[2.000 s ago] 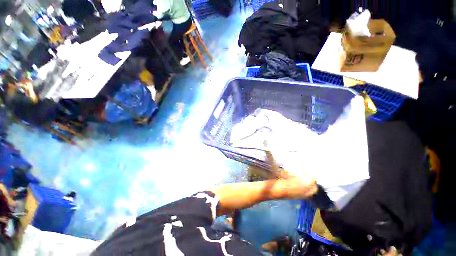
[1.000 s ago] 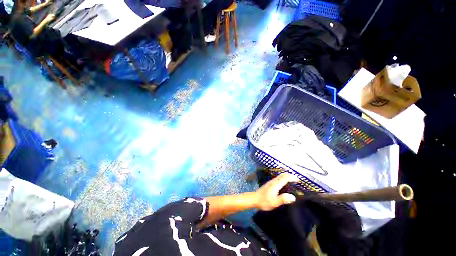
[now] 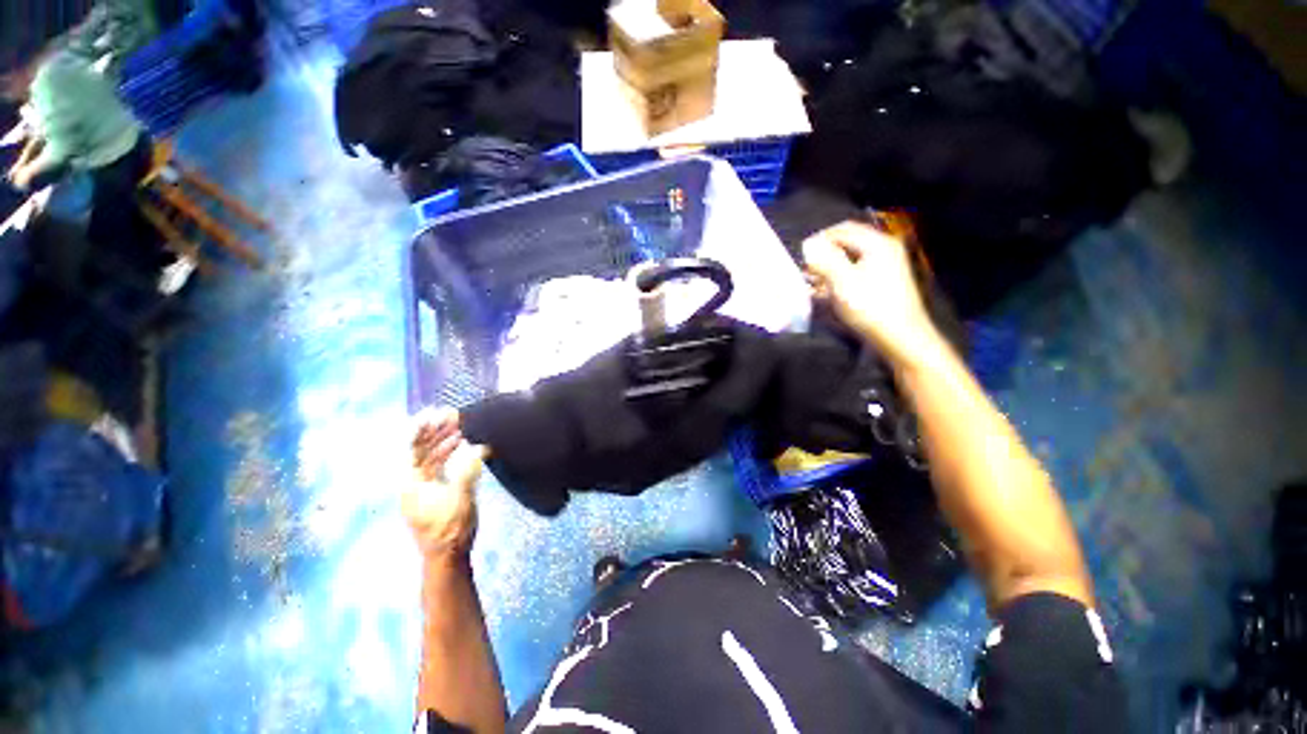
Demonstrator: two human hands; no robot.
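Note:
A black garment (image 3: 616, 430) hangs in front of me on a black hanger (image 3: 702, 270). Its thick curved hook rests at the tip of a tan pole (image 3: 652, 308). My left hand (image 3: 442, 480) is at the garment's left end, fingers bent beside the cloth; whether they grip it is unclear. My right hand (image 3: 860, 280) is raised near the garment's right end, by the crate's right side, fingers curled; I cannot tell if it holds cloth or thin film. Behind the garment stands a grey-blue slotted crate (image 3: 538, 237) with white material (image 3: 566, 323) inside and over its right edge.
A brown cardboard box (image 3: 667, 72) stands on a white board (image 3: 760, 101) behind the crate. Black garment heaps (image 3: 416, 79) lie behind and right. Shiny black items (image 3: 831, 552) lie at lower right. A person (image 3: 86, 108) and a wooden stool (image 3: 194, 208) are at upper left.
My left hand has let go of the pole. The black garment on its hanger now hangs at the pole tip. My right hand has come into view. The camera view has turned right.

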